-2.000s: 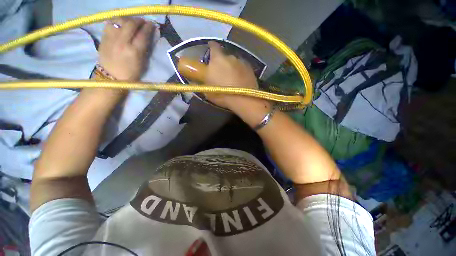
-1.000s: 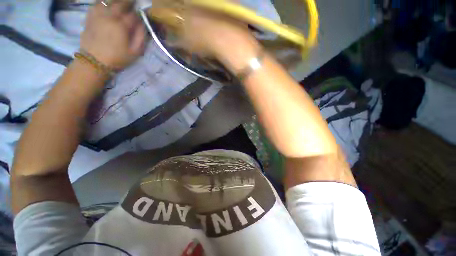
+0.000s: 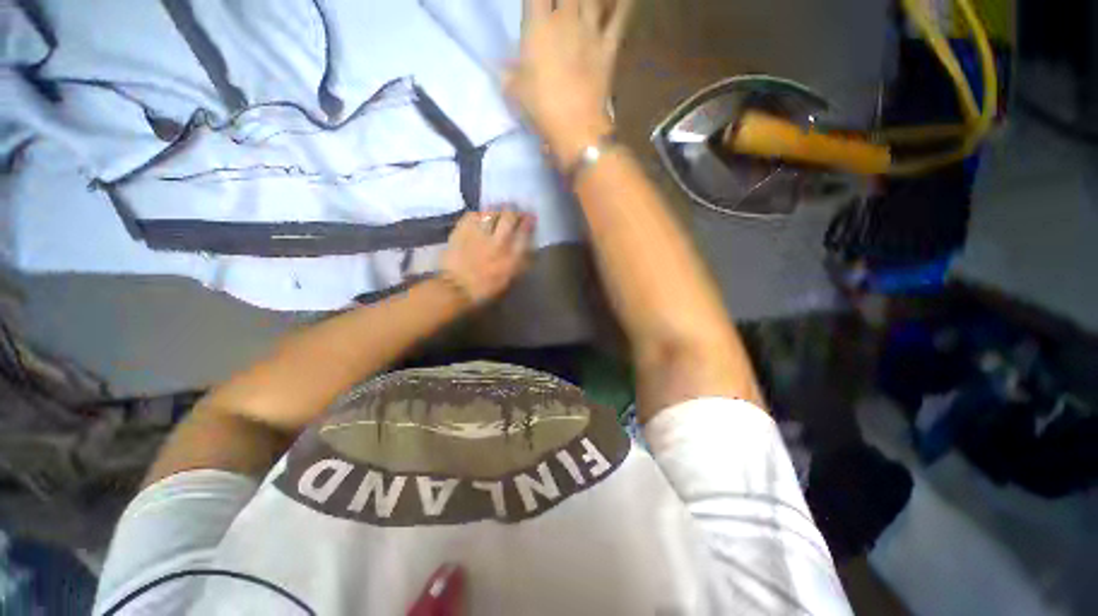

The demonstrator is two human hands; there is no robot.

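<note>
The garment piece (image 3: 301, 199), pale blue-white with dark grey seam strips, lies on the grey pressing table (image 3: 710, 271). My left hand (image 3: 488, 253) is at its lower right, by the corner of the dark strips, with fingers curled on the cloth; whether it pinches the cloth cannot be told. My right hand (image 3: 572, 72) lies at the garment's right edge, partly cut off by the top of the picture and blurred; its grip cannot be told. The steam iron (image 3: 704, 144) stands on the table to the right, its orange handle (image 3: 813, 144) free of any hand.
The yellow hose (image 3: 981, 90) loops behind the iron at the upper right. A blue and yellow object (image 3: 933, 229) is at the table's right end. Dark cloth heaps (image 3: 987, 385) lie at the lower right. More cloth (image 3: 48, 409) lies at the left beyond the table edge.
My right hand has let go of the iron, which now rests to the right. The hose has left the area over the garment. My left hand has moved towards the garment's lower right. The view has shifted.
</note>
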